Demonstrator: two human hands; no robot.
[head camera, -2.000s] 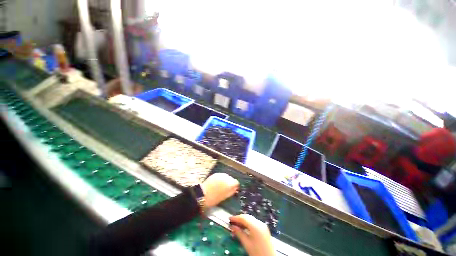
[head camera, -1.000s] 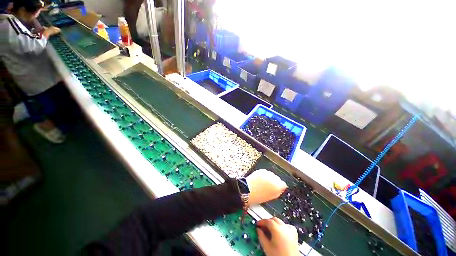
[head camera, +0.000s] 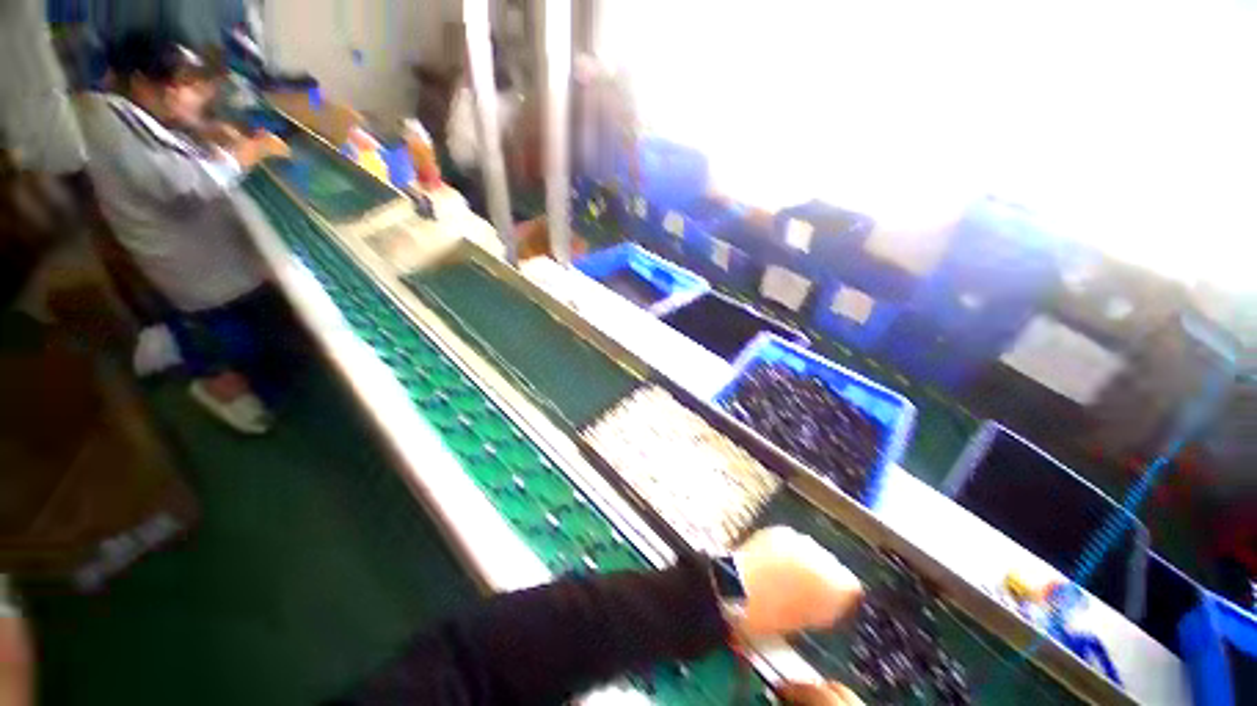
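Note:
My left hand (head camera: 793, 582), with a watch on its wrist, is over the track edge beside the loose pile of small black parts (head camera: 903, 637). Its fingers are blurred, and I cannot tell whether they hold anything. My right hand (head camera: 819, 694) is mostly cut off by the bottom edge, just below the left hand. The green circuit boards (head camera: 483, 439), dotted with parts, run in a long row beside my left sleeve. The tray of pale components (head camera: 682, 462) lies just beyond my left wrist.
A blue bin of black parts (head camera: 813, 418) and black flat trays (head camera: 1044, 499) stand on the white shelf (head camera: 917, 513). A blue coiled cord (head camera: 1123, 517) hangs at right. A person (head camera: 179, 207) is at the line's far left. Bottles (head camera: 418, 155) stand at the back.
The view has swung left, so things sit further right and lower. The person came into view at left. My right hand has slipped mostly below the bottom edge.

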